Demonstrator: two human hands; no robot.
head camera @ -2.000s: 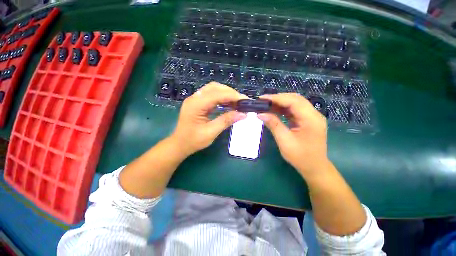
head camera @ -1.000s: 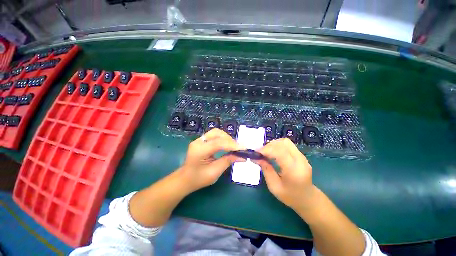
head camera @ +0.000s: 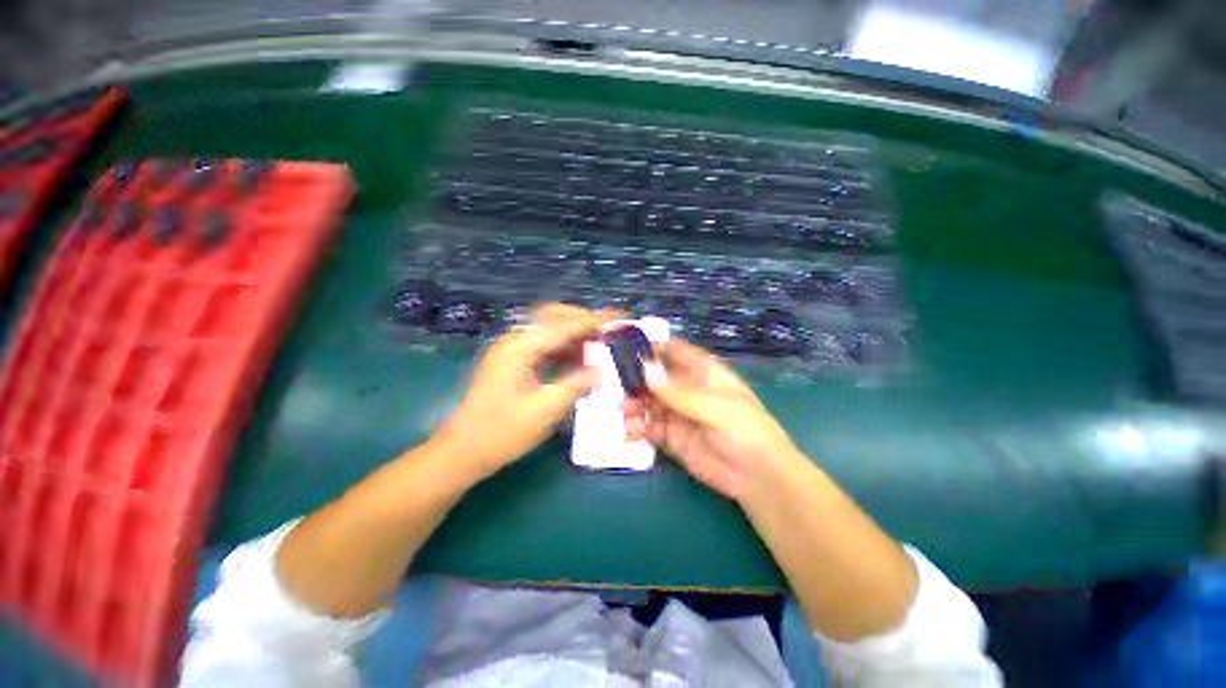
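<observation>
A small black device unit (head camera: 629, 359) is held tilted between both hands, over the phone. My left hand (head camera: 527, 380) has its fingertips at the unit's left side. My right hand (head camera: 710, 414) grips its right side, fingers curled beneath. The smartphone (head camera: 613, 449) lies on the green mat under the hands, its screen white and partly hidden. The clear blister tray (head camera: 645, 222) lies behind the hands, with black units in its near row. The view is blurred, so fine detail on the unit cannot be told.
A red tray (head camera: 148, 363) stands at left with black units at its far end. A second red tray (head camera: 41, 168) is at the far left edge. A grey-looking tray (head camera: 1183, 289) is at right. A white slip (head camera: 366, 77) lies at the back edge. Blue cloth shows at lower right.
The unit has turned from level and edge-on to tilted upright between the fingers. My right hand has turned, its fingers now lower. The whole view has shifted, bringing the right-hand tray further in.
</observation>
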